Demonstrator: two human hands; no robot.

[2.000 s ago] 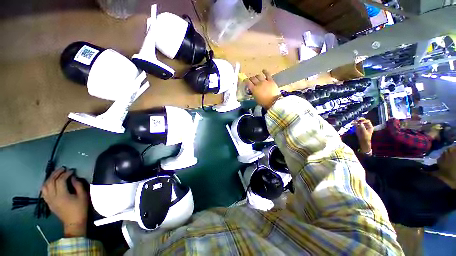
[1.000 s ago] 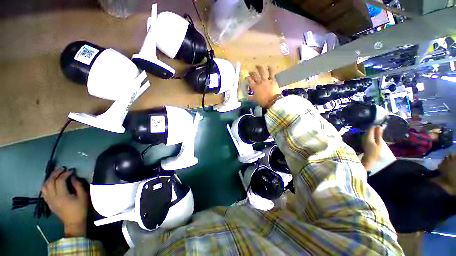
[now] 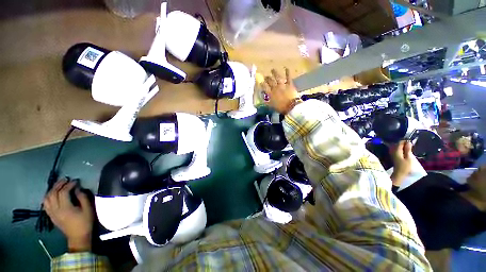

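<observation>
A white camera with a black ball head (image 3: 125,172) and a dark oval base plate (image 3: 166,215) lies nearest me on the green mat. My left hand (image 3: 69,215) is beside it at the lower left, curled around the black camera cable; the dark plug ends (image 3: 26,215) stick out to its left. My right hand (image 3: 280,91) is at the foot of the grey post with its fingers raised. A small pale, partly yellow thing (image 3: 259,79) is at its fingertips; I cannot tell whether the hand holds it.
More cameras lie on the tan board (image 3: 114,77) and the mat (image 3: 192,146), several beside my right sleeve (image 3: 282,194). A slanting grey post (image 3: 367,56) crosses the upper right. A clear bag (image 3: 248,18) lies behind. At right, another person's hand (image 3: 402,159) is by a camera (image 3: 391,127).
My right hand has shifted slightly at the post and its fingers are more spread. My left hand has stayed put. At right, the other person's hand has moved down and a camera has appeared beside it.
</observation>
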